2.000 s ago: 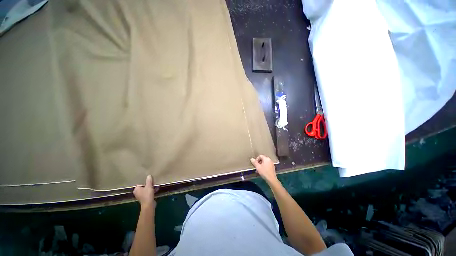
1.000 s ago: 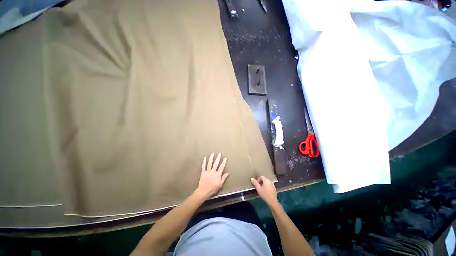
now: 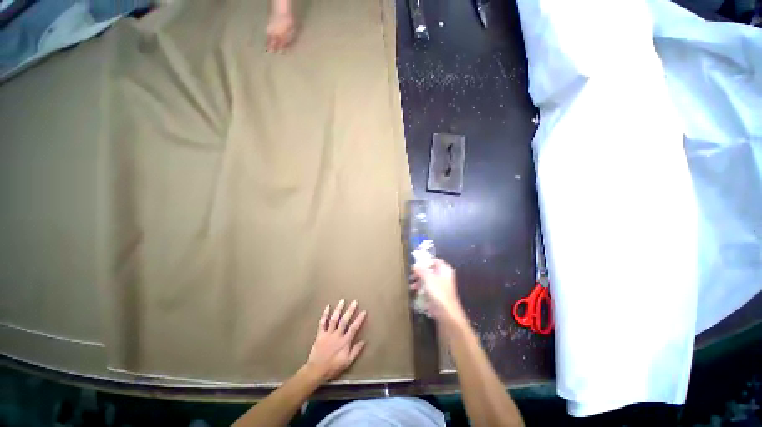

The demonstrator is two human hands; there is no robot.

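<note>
The tan fabric ply [image 3: 276,208] lies over the table with soft folds, its cut end running up beside the dark tabletop. My left hand [image 3: 337,340] lies flat on the fabric near its front edge, fingers spread. My right hand [image 3: 436,288] grips the long bar weight [image 3: 425,354] at its white-taped middle. The bar lies along the cut end of the fabric, its left side against or over the edge; exactly how much it overlaps I cannot tell.
A block weight [image 3: 446,164] lies farther up the dark tabletop [image 3: 493,200]. Red-handled scissors [image 3: 532,308] lie beside the white sheeting [image 3: 618,217] at right. Another person's hand [image 3: 281,32] is on the fabric at the far side. Small dark tools [image 3: 419,21] lie at the far end.
My right hand has left the fabric corner and taken hold of the bar weight, which has moved left to the cut end. My left hand stays flat. The other person's hand has appeared.
</note>
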